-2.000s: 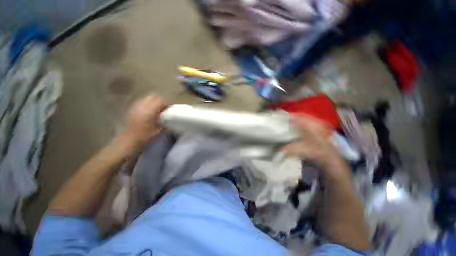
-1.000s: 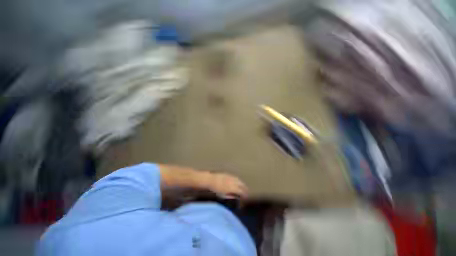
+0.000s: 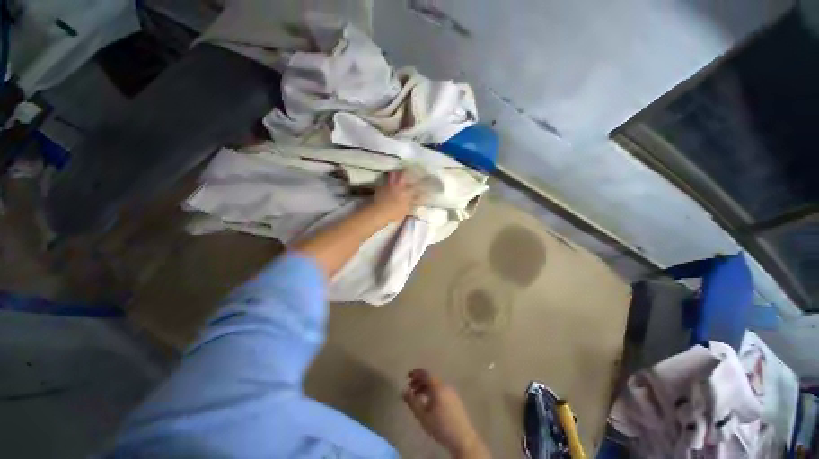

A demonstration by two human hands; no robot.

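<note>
A rumpled heap of off-white garments [image 3: 260,184] lies on the far left part of the brown-tan pressing table [image 3: 557,314]. My left hand [image 3: 395,195] is on the heap, with its fingers against the cloth and partly lost in its folds; whether they grip it cannot be told. My right hand [image 3: 434,408] is over the table near its front, empty, with fingers loosely curled and apart. The steam iron [image 3: 550,423], dark with a yellow handle, rests on the table right of my right hand, cut by the lower edge.
A blue rounded object [image 3: 473,146] is against the heap by the grey-white wall [image 3: 575,99]. Pale pinkish garments [image 3: 691,399] are piled at lower right, below a blue chair-like object [image 3: 723,296]. A dark window-like frame is at upper right. Round dark stains mark the table.
The view has swung left to the off-white heap. My left hand has reached out onto it. The cream piece held in both hands two seconds ago is no longer in them. My right hand is back in view.
</note>
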